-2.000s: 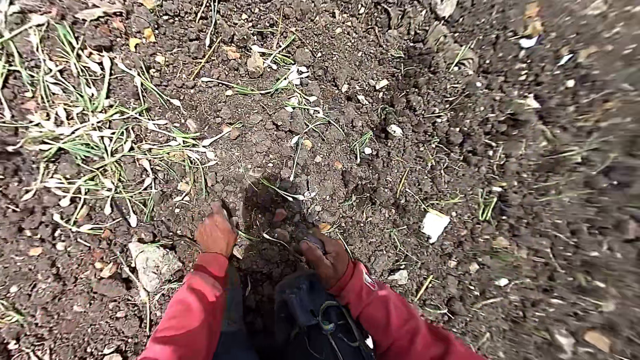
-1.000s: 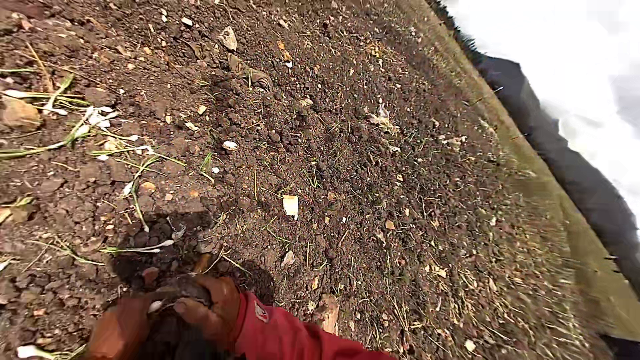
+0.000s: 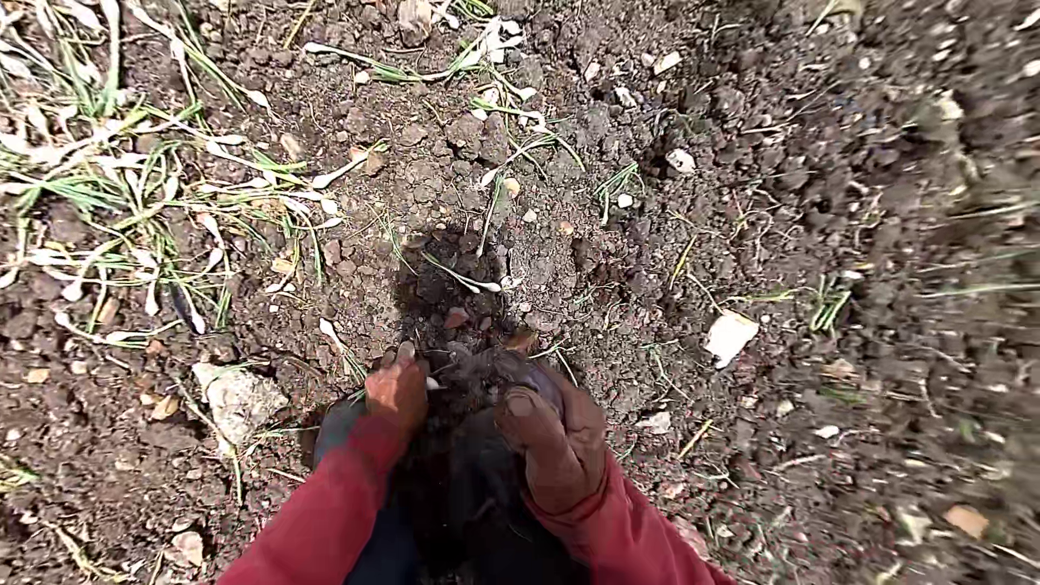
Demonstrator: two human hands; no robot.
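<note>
My left hand is low at the soil, just left of a dark dug patch, its fingers pointing up the view. A small white bulb shows beside its fingers; whether the hand grips it I cannot tell. My right hand is curled, thumb on top, around a dark clod or stone, whose kind is unclear. Between the hands the soil is dark and blurred. A plant with a white bulb and green leaves lies just above the hands, in shadow.
Many uprooted bulb plants lie heaped at upper left, and several more at top centre. A pale rock sits left of my left hand, and a whitish flat piece lies to the right. Cloddy soil surrounds them.
The view has swung back down from the field's edge and sky to the ground. My hands, close together one second ago, are now a little apart.
</note>
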